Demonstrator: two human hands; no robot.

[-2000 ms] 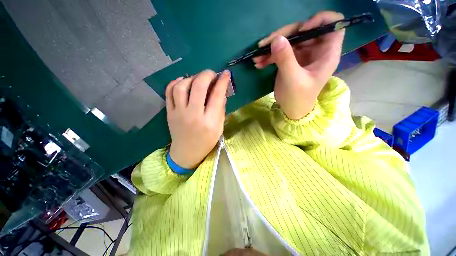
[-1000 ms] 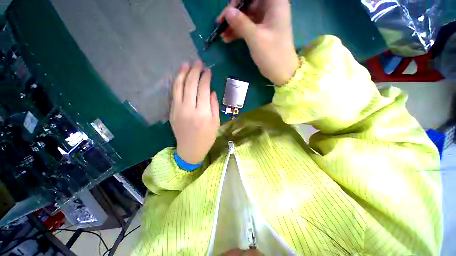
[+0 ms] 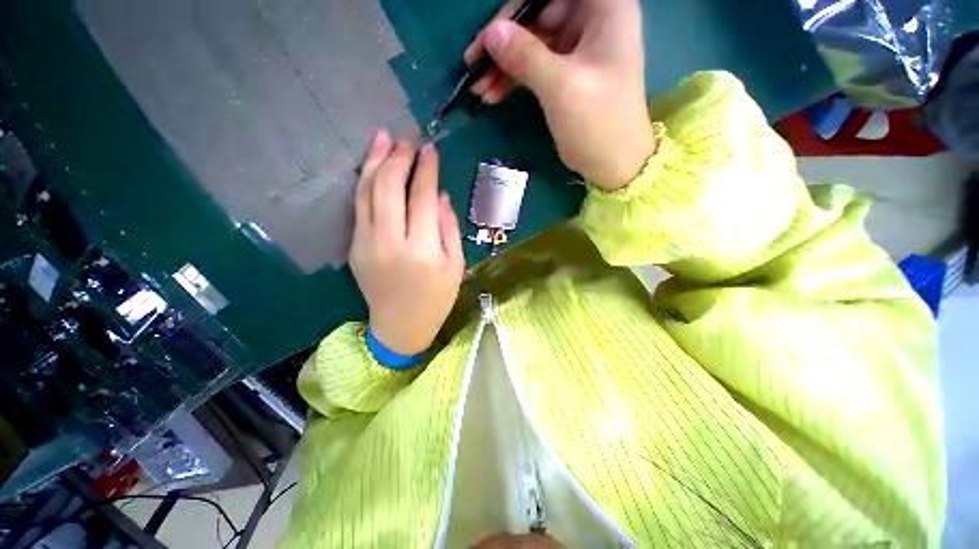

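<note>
My right hand [image 3: 580, 86] holds slim black tweezers [image 3: 472, 80] like a pen, tip down at the right edge of the grey strips. My left hand [image 3: 408, 241] lies palm down with its fingertips on the lower right edge of the grey strips [image 3: 258, 107]; whether it grips anything is hidden. A small silver module [image 3: 499, 196] lies on the green mat just right of my left hand, its tiny gold-orange connector end towards me. My left wrist wears a blue band [image 3: 392, 352].
A clear blister tray [image 3: 97, 322] with dark and silver parts is at the left, a small silver-white piece [image 3: 200, 288] by its edge. A crinkled shiny bag [image 3: 880, 43] is at the upper right, above a red object [image 3: 902, 134] and a blue bin [image 3: 923, 281] beyond the bench edge.
The module was under my left fingertips and now lies free on the mat. My left hand has moved onto the strips' edge. My right hand has moved left, bringing the tweezers' tip to that edge.
</note>
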